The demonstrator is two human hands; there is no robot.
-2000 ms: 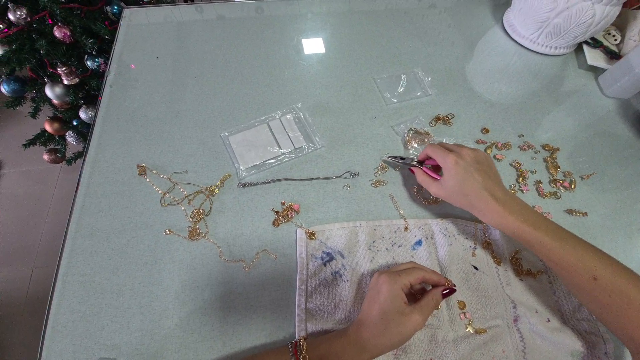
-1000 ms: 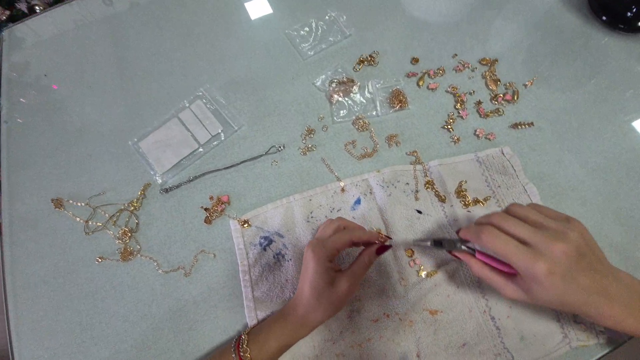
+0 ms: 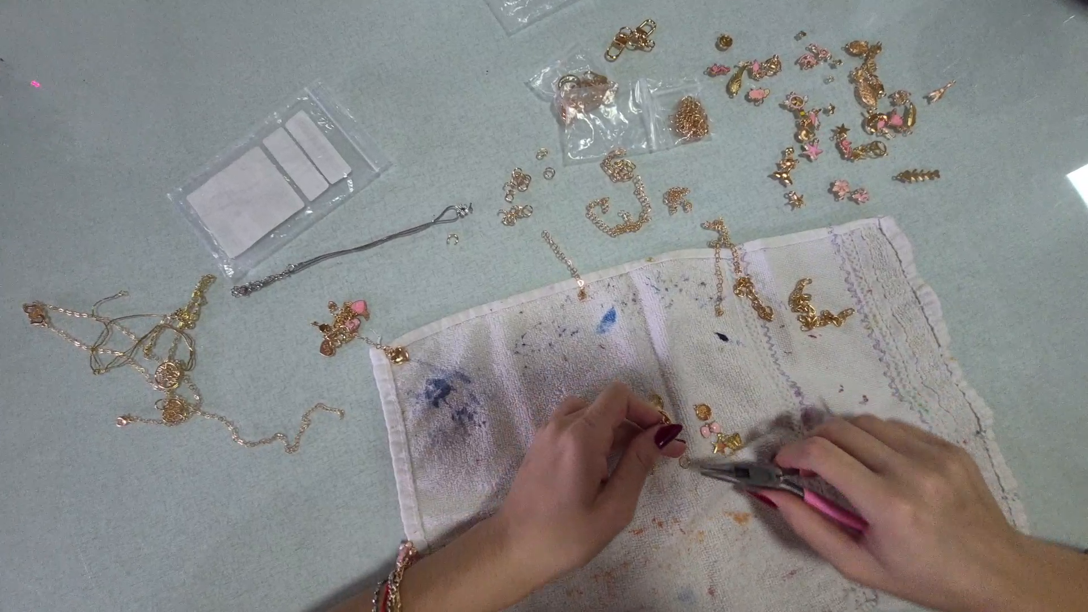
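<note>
My left hand (image 3: 595, 476), over the paint-stained towel (image 3: 544, 340), pinches a small gold jewelry piece (image 3: 665, 416) between thumb and forefinger. My right hand (image 3: 884, 510) holds pliers with pink handles (image 3: 756, 473); their jaw tips point left, close beside a small gold ring (image 3: 684, 461) just under my left fingertips. Whether the tips touch the ring I cannot tell. Gold and pink charms (image 3: 712, 429) lie on the towel between my hands. Much of the left-hand piece is hidden by the fingers.
Gold chains (image 3: 174, 374) lie at the left, near a plastic bag with white cards (image 3: 246, 200) and a silver-coloured chain (image 3: 348, 253). Small bags with gold findings (image 3: 625, 110) and scattered charms (image 3: 867, 85) are on the table's far side. More gold chain (image 3: 812, 310) rests on the towel.
My right hand has come from the small findings beyond the towel to beside my left hand, still with the pliers. The view has shifted closer over the towel.
</note>
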